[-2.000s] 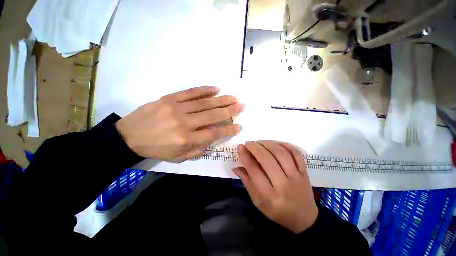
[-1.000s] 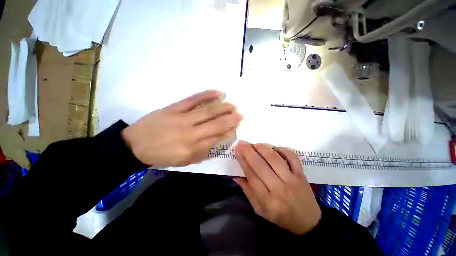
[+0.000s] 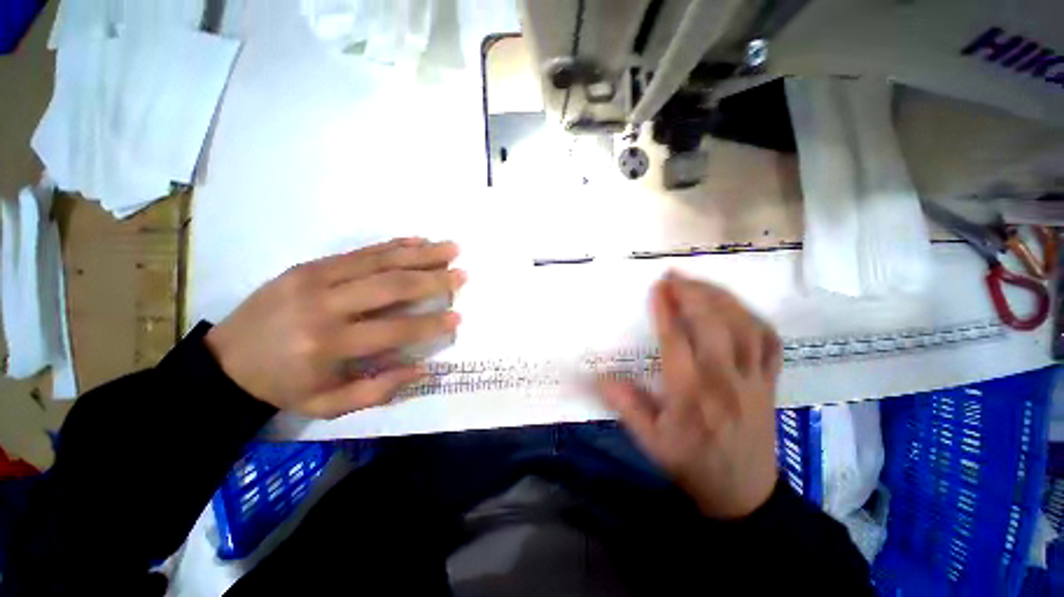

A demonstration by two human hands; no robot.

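My left hand (image 3: pixel 344 327) lies palm down near the table's front edge; what is under its fingers is washed out by the lamp, so I cannot tell if it holds a piece. My right hand (image 3: pixel 712 385) is raised slightly over the table ruler (image 3: pixel 898 342), blurred, with thumb and fingers apart; no piece shows in it. The sewing machine head (image 3: pixel 817 58) stands beyond my hands, with the metal needle plate (image 3: pixel 522 146) below it. Needle and foot are hard to make out. A bundle of white strips (image 3: pixel 861 192) lies right of the needle area.
Scissors with red-orange handles (image 3: pixel 1017 297) lie at the table's right. A white panel stack (image 3: pixel 140 105) and a narrow-piece stack (image 3: pixel 35 292) lie on the left. More white cut pieces (image 3: pixel 391 29) lie behind, left of the head. Blue baskets (image 3: pixel 963 478) stand below the front edge.
The view has shifted right, showing the scissors and lettering. My right hand has moved right, away from my left hand, and opened. The loose strip right of the needle no longer shows there.
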